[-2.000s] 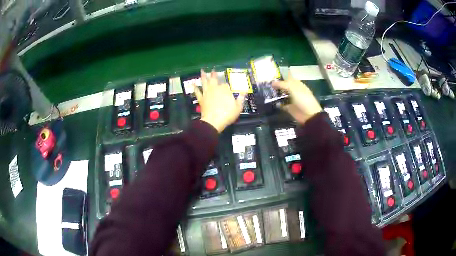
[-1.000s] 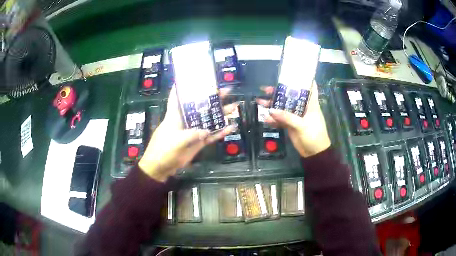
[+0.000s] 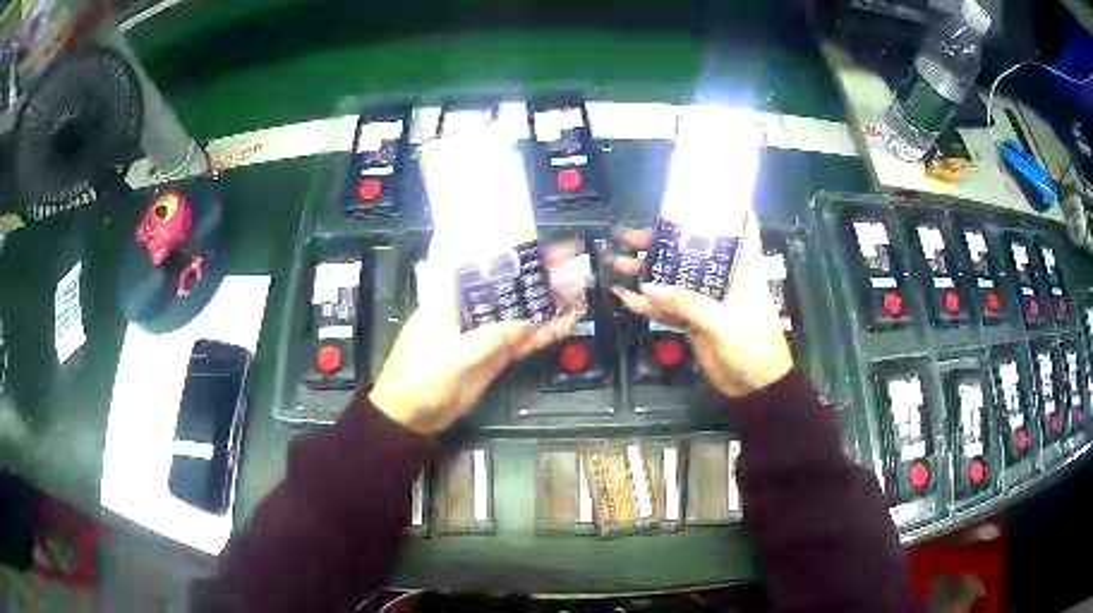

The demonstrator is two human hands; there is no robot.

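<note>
My left hand (image 3: 438, 365) holds a black keypad phone (image 3: 485, 228) upright, its screen glaring white and its keys somewhat blurred. My right hand (image 3: 731, 335) holds a second keypad phone (image 3: 707, 204), its screen also glaring white. Both phones face me above a clear blister tray (image 3: 479, 407). In this tray, several phones lie face-down with a red dot on each back, such as the phone at the left (image 3: 334, 314). My hands and the held phones hide parts of the tray and of some phones in it.
Batteries (image 3: 462, 491) lie in a row at the near bench edge. A second full blister tray (image 3: 857, 347) is at the right. A black smartphone (image 3: 210, 413) lies on white paper at the left, near a red figure (image 3: 164, 228) and fan (image 3: 78, 132). A water bottle (image 3: 935, 90) stands upper right.
Two seconds ago both hands were at the tray's back row. Now they hold two lit phones up over the tray. Since one second ago, the left phone has shifted slightly right and the view has moved a little.
</note>
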